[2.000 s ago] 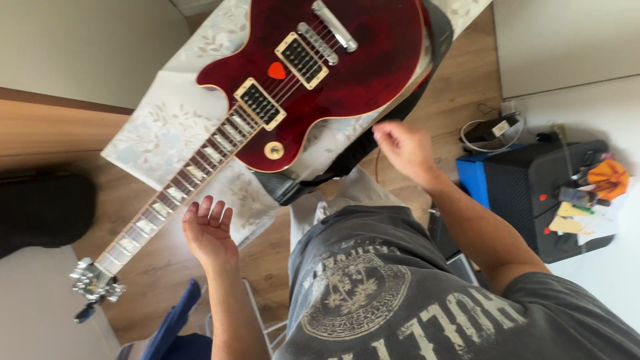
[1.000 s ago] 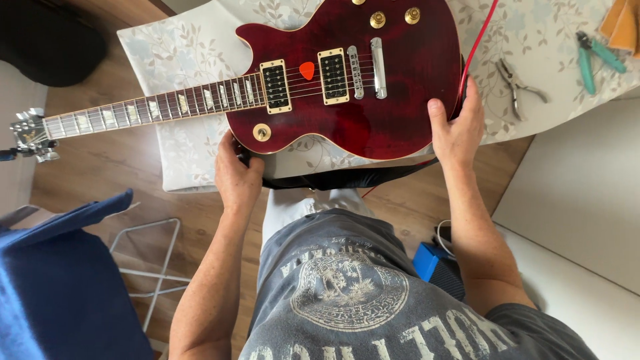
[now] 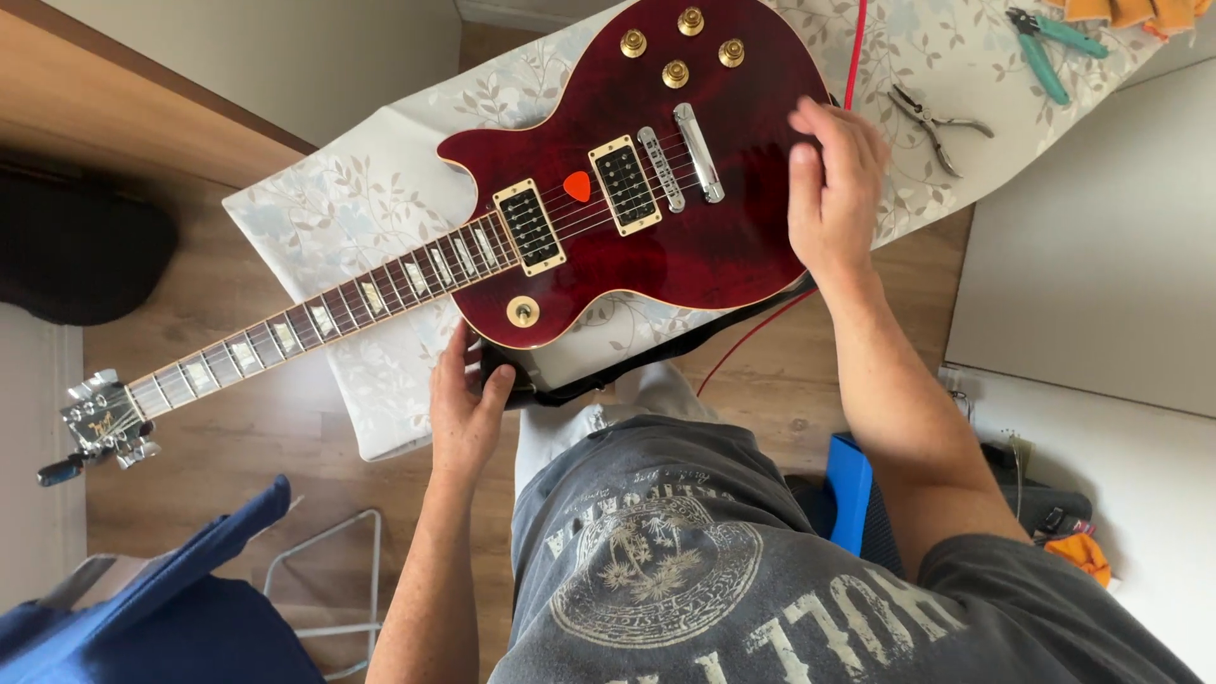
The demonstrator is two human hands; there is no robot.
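A dark red electric guitar lies strings up on a table with a floral cloth, its neck pointing to the lower left. An orange guitar pick rests at the strings between the pickups. My left hand is at the guitar's lower edge near the neck joint, its fingers around a black strap. My right hand is over the body's right end, beside the tailpiece, fingers slightly bent and blurred. A black tool is at the headstock.
Long-nose pliers and teal-handled cutters lie right of the guitar, near an orange cloth. A red cable runs past the body. A blue fabric chair stands lower left; a black case is at far left.
Both hands were off the guitar two seconds ago, then came to its edges. My right hand has since moved from the lower right edge up over the body. The view has shifted.
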